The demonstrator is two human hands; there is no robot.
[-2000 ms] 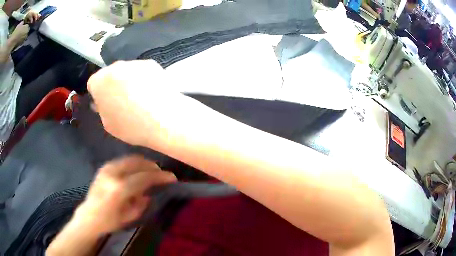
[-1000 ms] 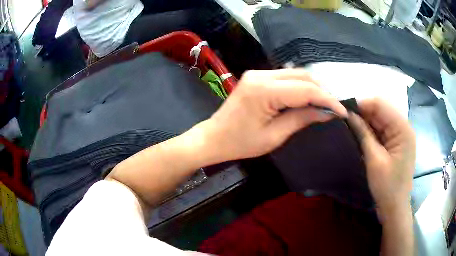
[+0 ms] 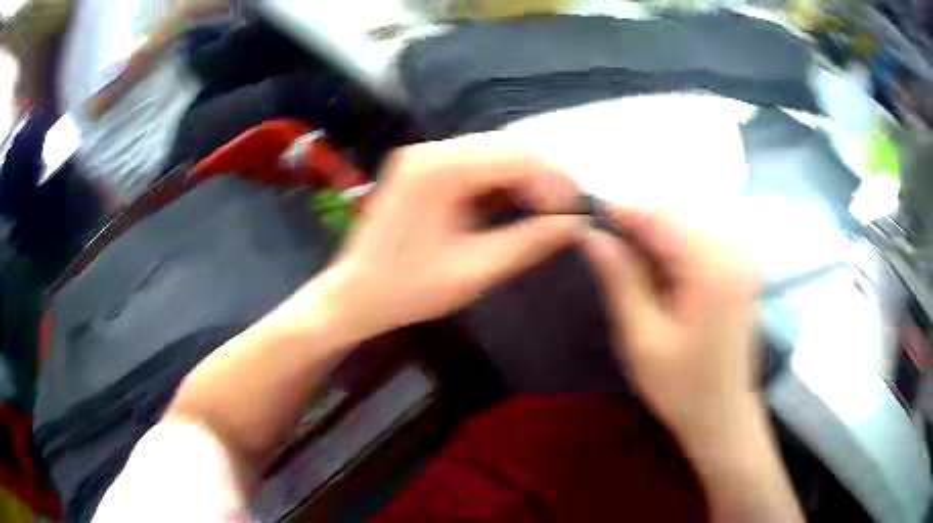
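The view is blurred. A dark cut panel (image 3: 552,327) hangs from both hands over the dark red-clad lap. My left hand (image 3: 450,225) pinches its top edge from the left. My right hand (image 3: 680,296) pinches the same edge from the right, fingertips close to those of my left hand. The edge between the fingertips is small and partly hidden by the fingers. Another panel, shining pale (image 3: 798,174), lies on the white table at the right.
A bundle of dark panels (image 3: 174,276) lies at the left in a holder with a red rim (image 3: 261,148) and green scrap. A fanned stack of panels (image 3: 614,61) lies on the white table (image 3: 655,133). A person in pale clothing (image 3: 133,112) is at the upper left.
Since two seconds ago my arms have uncrossed and both hands have met at the panel's edge. Since one second ago the hands appear further left, and the view has turned right.
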